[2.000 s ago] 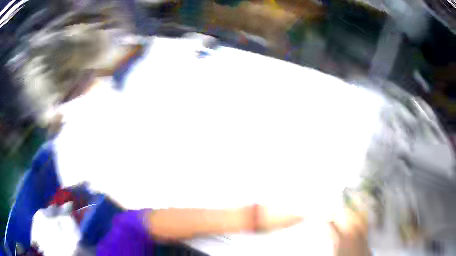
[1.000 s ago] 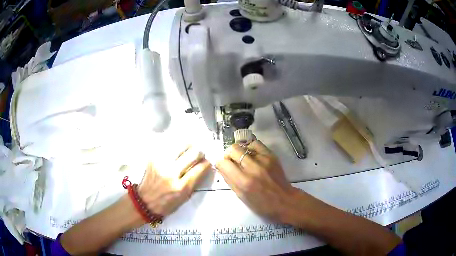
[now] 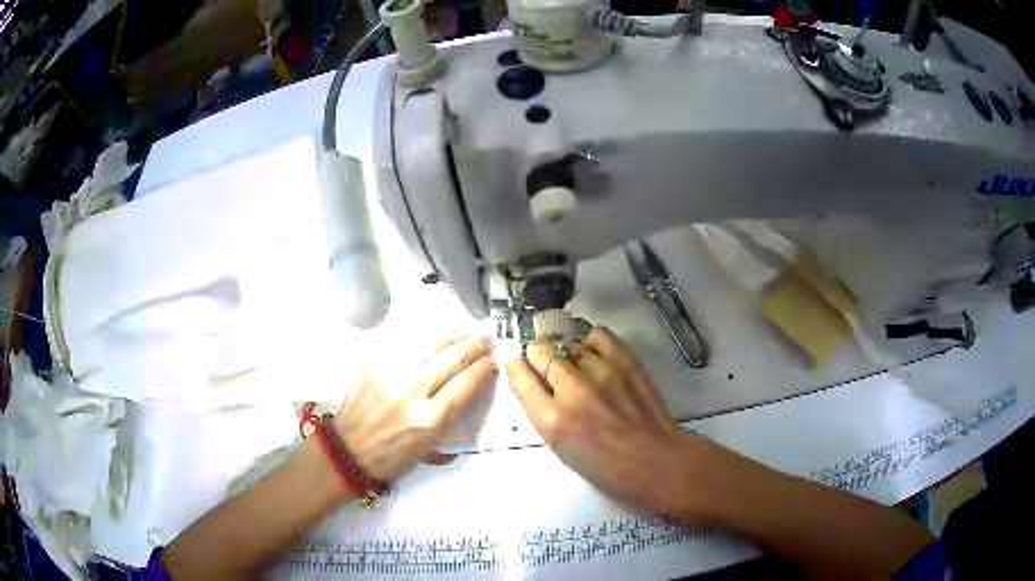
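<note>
My left hand [image 3: 414, 409], with a red bracelet, lies flat with fingers together just left of the presser foot [image 3: 506, 326] of the white sewing machine [image 3: 704, 170]. My right hand [image 3: 590, 414], with a ring, is just right of the foot, fingers bent, fingertips by the white tension knob [image 3: 554, 326]. White fabric [image 3: 170, 295] lies on the table left of the machine. Near the needle the lamp glare washes it out, so I cannot tell whether either hand grips it.
Thread snips [image 3: 670, 306] lie right of the needle. A tan block [image 3: 806, 312] with white strips lies under the arm. The machine lamp [image 3: 354, 244] stands left of the head. A printed ruler [image 3: 454, 549] runs along the front edge. Crumpled white fabric [image 3: 62, 454] hangs at the left edge.
Both hands stay beside the needle. My left fingers have straightened and lie flatter near the foot. The whole view has shifted slightly. The earliest frame is blurred, with the arms low over a bright white area.
</note>
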